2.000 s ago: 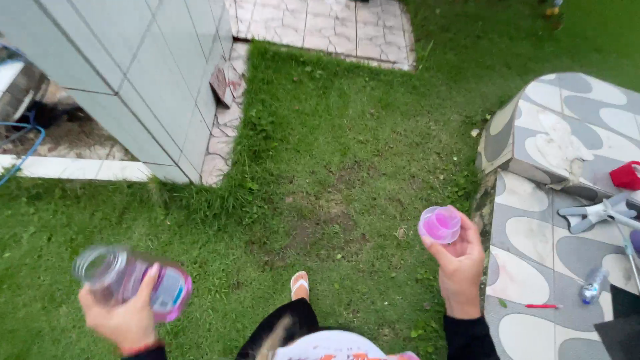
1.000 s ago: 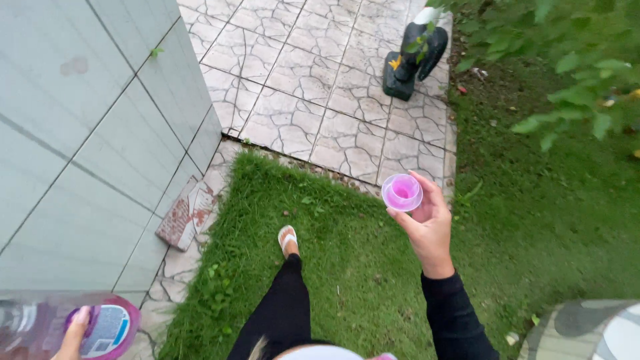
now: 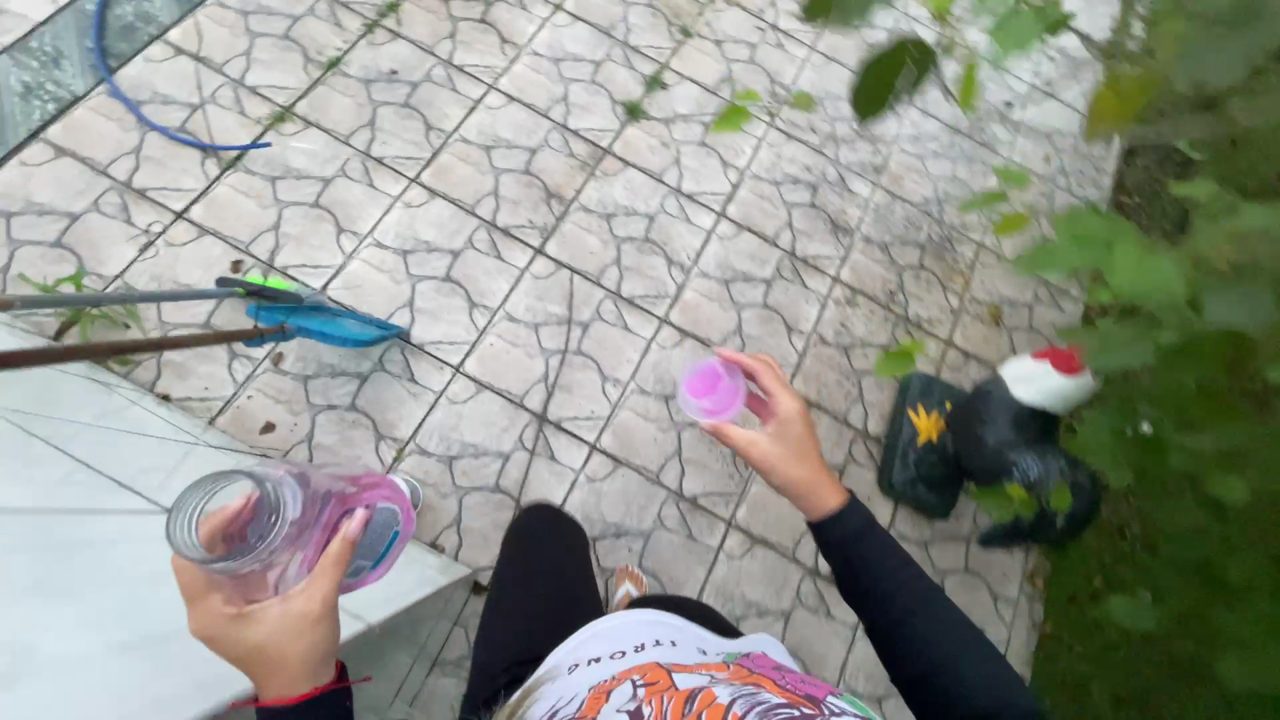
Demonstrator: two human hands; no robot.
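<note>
At the lower left, my left hand [image 3: 275, 610] grips a clear, wide-mouthed bottle [image 3: 290, 530] with pink liquid in it. The bottle lies tilted, its open mouth toward the left, and its label is partly covered by my thumb. Near the middle, my right hand [image 3: 780, 440] holds a small translucent cup or cap [image 3: 712, 389] between thumb and fingers. Something pink shows inside the cup. The two hands are well apart, both above the paved floor.
Stone-pattern tiles [image 3: 560, 230] make up the floor. A blue dustpan [image 3: 335, 325] with long handles beside it lies at left, above a tiled ledge [image 3: 90, 500]. A blue hose [image 3: 150, 120] is at upper left. A bird figure [image 3: 1015, 430] stands right, near leafy branches [image 3: 1150, 260].
The view has moved from the lawn onto the tiled floor. The bottle, mostly cut off at the frame's edge one second ago, is fully in view. Both hands keep their hold.
</note>
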